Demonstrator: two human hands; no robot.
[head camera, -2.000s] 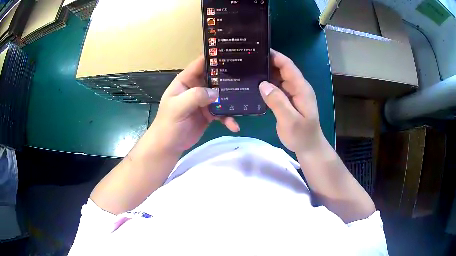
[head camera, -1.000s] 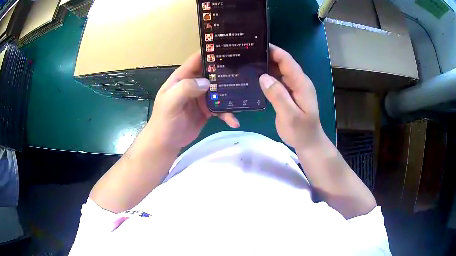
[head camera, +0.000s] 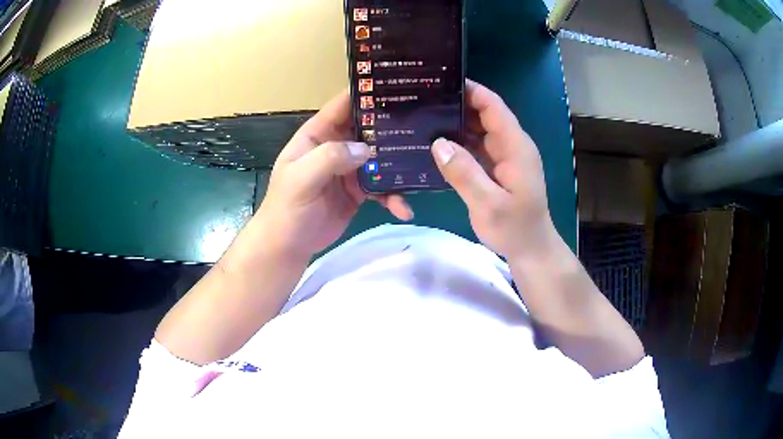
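Observation:
A black smartphone (head camera: 403, 94) is held upright at the top centre, its dark screen lit with a list of small pictures and text lines. Its top end is cut off by the picture's edge. My left hand (head camera: 318, 180) grips its left side, the thumb at the lower left of the screen. My right hand (head camera: 502, 176) holds its right side, the thumb over the lower right of the screen. Both hands are bare. Some fingers are hidden behind the phone.
A tray stack with a tan sheet on top (head camera: 232, 69) stands on the green bench (head camera: 146, 219) behind my left hand. More stacks (head camera: 24, 141) stand at the far left. A tan carton (head camera: 640, 94) and a pale pipe (head camera: 730, 176) are on the right.
My right thumb has moved slightly left over the screen. The phone has shifted a little up and left, then slightly back right. The hands still hold it.

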